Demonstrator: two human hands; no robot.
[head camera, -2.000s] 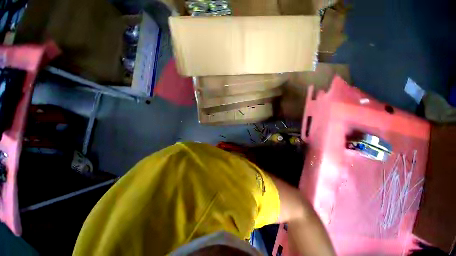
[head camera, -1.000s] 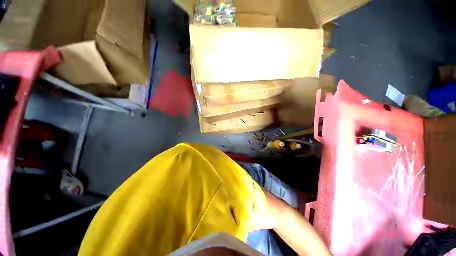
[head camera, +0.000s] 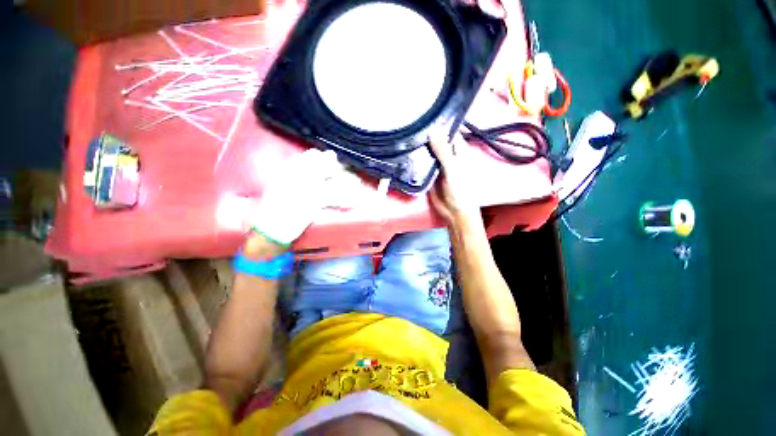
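A square black housing (head camera: 293, 98) with a large white disc (head camera: 379, 66) in its centre lies turned over the red surface. My left hand (head camera: 298, 192), in a white knit glove, is against the housing's near left edge. Glare washes out its fingers, so its grip is unclear. My right hand (head camera: 447, 179) is bare and holds the housing's near corner, thumb on top. Its other fingers are mostly hidden. A small white piece (head camera: 383, 186) shows at the housing's near edge between my hands.
Thin white strips (head camera: 191, 77) and a small assembly (head camera: 112, 173) lie left on the red surface (head camera: 170, 213). Orange-handled scissors (head camera: 557, 92), a power strip (head camera: 585, 145), a solder gun (head camera: 672, 78), a solder spool (head camera: 668, 218) and a white strip pile (head camera: 664, 392) are right. Cartons (head camera: 128, 341) stand lower left.
The view has swung from the floor and cartons to the red surface and green bench. Both hands and the black housing are now in view; before, only a bare arm showed.
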